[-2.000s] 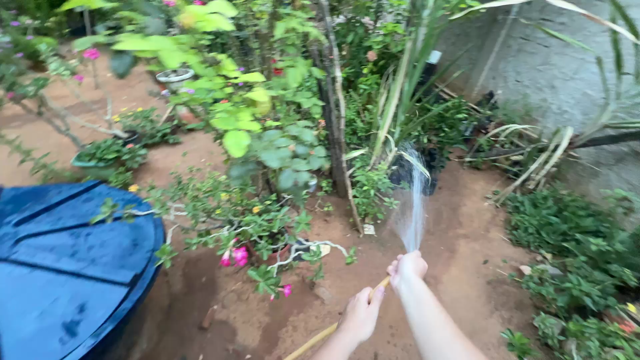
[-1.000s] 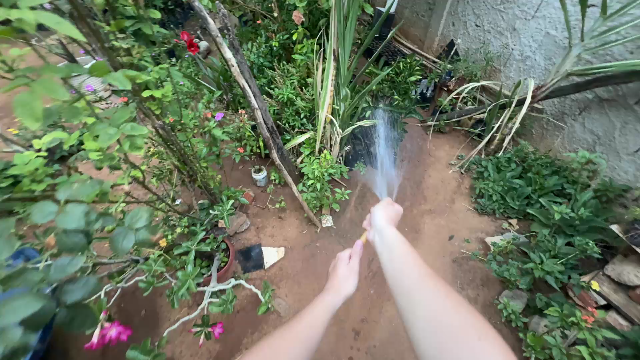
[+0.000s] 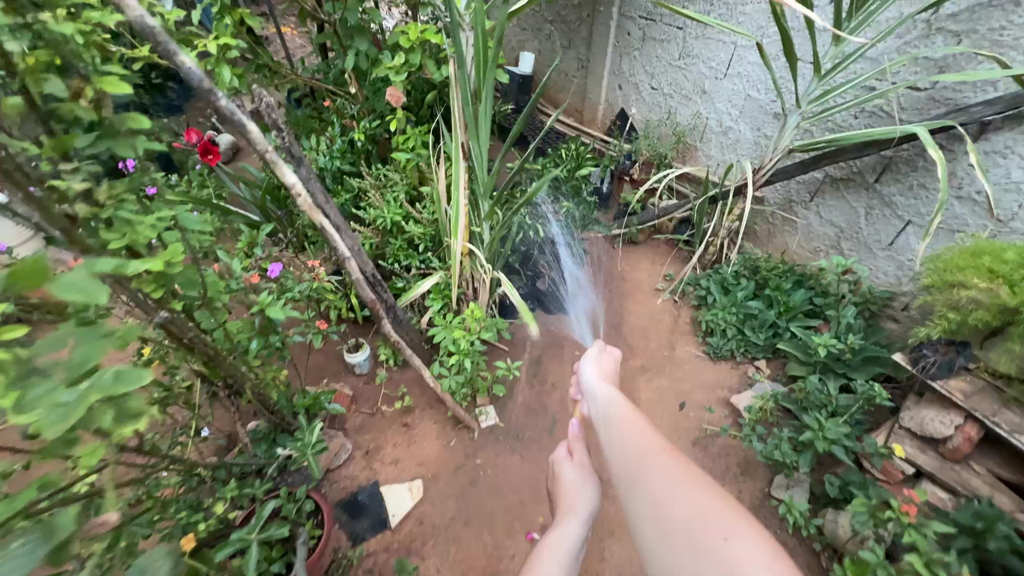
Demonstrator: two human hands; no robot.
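My right hand point(image 3: 598, 374) is closed around the end of a yellow garden hose, of which only a short bit point(image 3: 578, 410) shows between my hands. From that end a fan of water point(image 3: 572, 276) sprays forward and slightly left, toward a tall strap-leaved plant point(image 3: 478, 160) and the dark pot or bag at its base. Just below and behind, my left hand point(image 3: 573, 480) is curled on the hose, its thumb pointing up along it. My fingers hide the hose's mouth, and my left forearm and hand cover the hose further back.
A rough grey wall point(image 3: 720, 88) runs behind. Leaning wooden poles point(image 3: 320, 204) and leafy flowering shrubs stand left, with a small white pot point(image 3: 358, 357), a reddish round pot point(image 3: 322, 532) and tile pieces point(image 3: 400, 500) on reddish soil. Low green plants point(image 3: 800, 320), stones and boards point(image 3: 936, 464) line the right.
The view has swung right; the blue lid seen two seconds ago is out of sight. Both hands stay on the hose, and the water still sprays toward the strap-leaved plant.
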